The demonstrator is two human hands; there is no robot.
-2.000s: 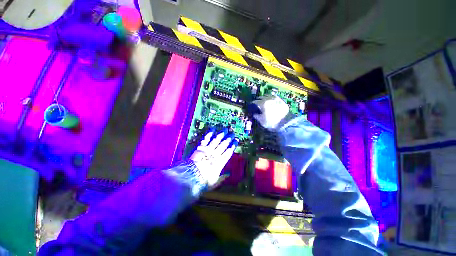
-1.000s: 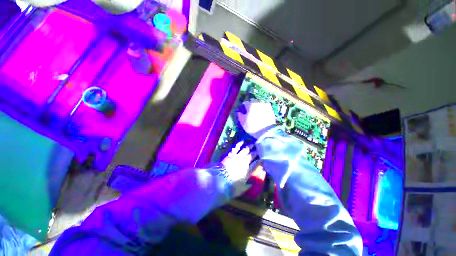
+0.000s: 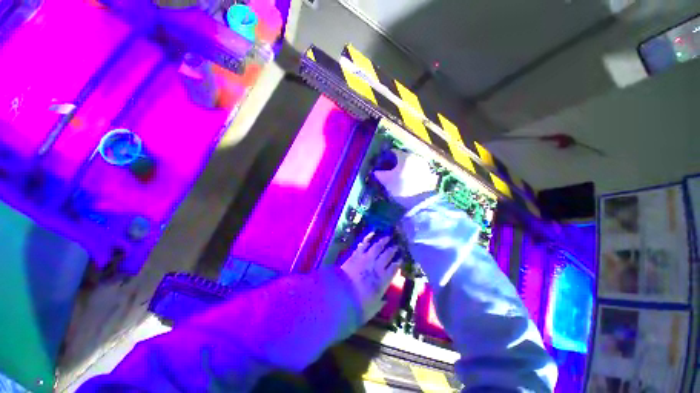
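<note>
Green populated circuit boards (image 3: 468,198) sit in the upper part of a pale carrier (image 3: 407,345) on the conveyor. The lower carrier windows show red. My right hand (image 3: 407,178), in a white glove with dark fingertips, is on the upper left board; its fingertips are partly hidden, so its grip cannot be told. My left hand (image 3: 371,269), gloved, lies just below it at the lower left of the boards, fingers spread and fingertips on the board area. Both hands and the right sleeve cover much of the boards.
Yellow-black hazard tape marks the far rail (image 3: 411,105) and the near rail (image 3: 376,372). A magenta conveyor strip (image 3: 295,180) runs left of the carrier. Farther left are a ringed cup (image 3: 120,146) and a teal cup (image 3: 242,21). Instruction sheets (image 3: 641,253) hang at right.
My right hand has moved from between the upper boards onto the upper left board. My left hand has shifted down, closer beside it. The view has also shifted.
</note>
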